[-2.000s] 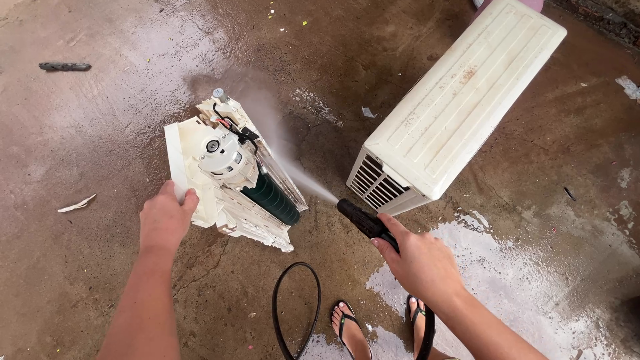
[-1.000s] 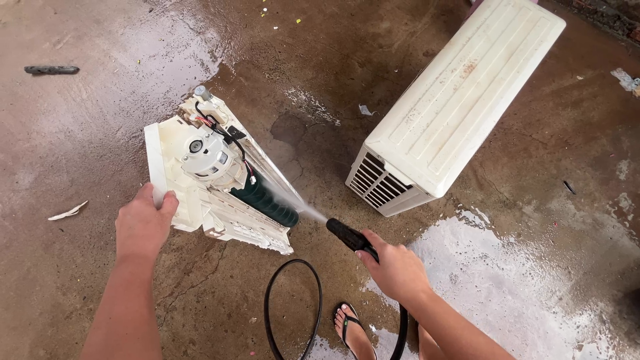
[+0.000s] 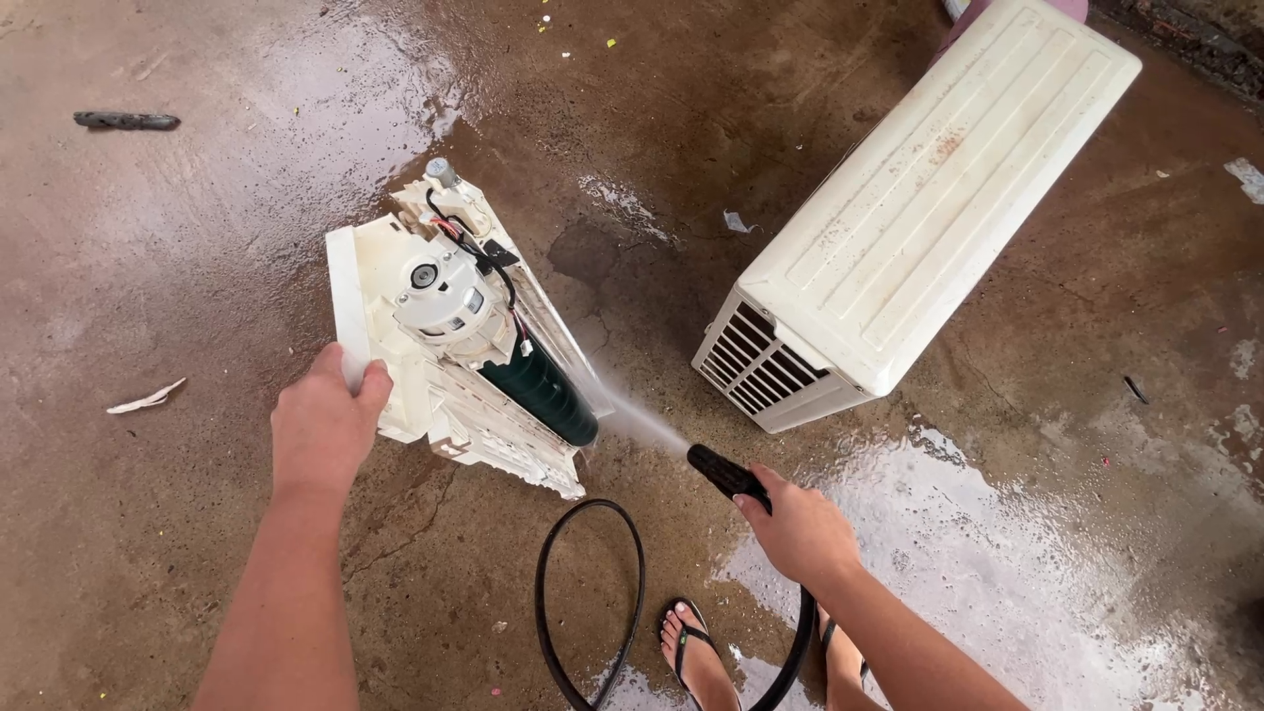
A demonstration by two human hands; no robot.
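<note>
My left hand [image 3: 326, 415] grips the edge of the white plastic chassis [image 3: 345, 296] of an air conditioner's indoor unit, which stands tilted on wet concrete. In the chassis are a white fan motor [image 3: 449, 301], loose wires and a dark green cylindrical blower fan [image 3: 543, 395]. My right hand [image 3: 805, 528] is closed around a black spray nozzle [image 3: 726, 472] on a black hose [image 3: 541, 602]. A jet of water leaves the nozzle and strikes the lower end of the chassis near the fan; the fingertips around the nozzle's underside are partly hidden.
On the right stands a cream air conditioner outdoor unit casing [image 3: 938, 188] with a slotted grille. The hose loops on the floor beside my sandalled feet [image 3: 691, 642]. A dark stick-like piece [image 3: 126, 120] and a white scrap [image 3: 146, 396] lie at left. The concrete is wet, with shiny puddles.
The water jet has moved from the upper part of the chassis down to its lower end. My left hand still holds the chassis edge, and the chassis has tilted slightly.
</note>
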